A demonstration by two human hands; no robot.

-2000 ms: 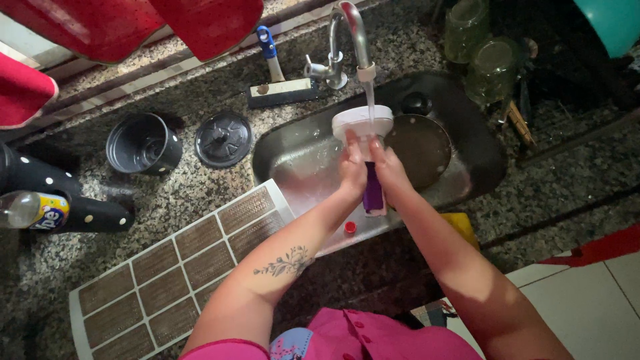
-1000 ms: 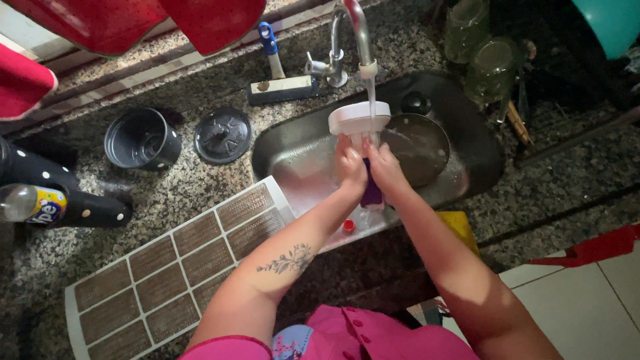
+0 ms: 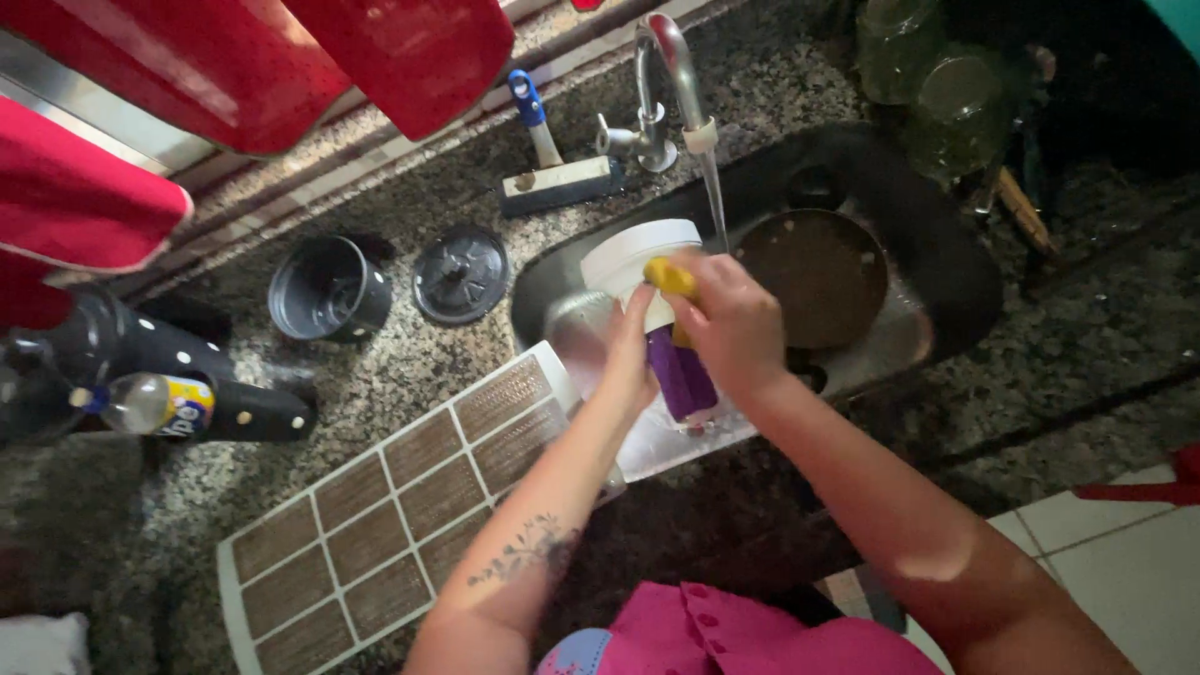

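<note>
Over the steel sink, my left hand grips a white plastic object with a broad rounded head and a purple lower part. A yellow sponge is held in my right hand against the white part; the hand is slightly blurred. Water runs from the metal faucet just behind my right hand. A round brown-looking disc or pan lies in the sink's right side. Part of the white object is hidden by my fingers.
A white-framed mesh filter leans across the counter and sink edge. Left of the sink are a black pot, a black lid and a detergent bottle. Behind stands a blue-handled squeegee; glass jars stand at the right.
The white and purple object has moved left, out of the water stream, and its head is tilted. My right hand has come off its earlier two-handed hold and now has the yellow sponge.
</note>
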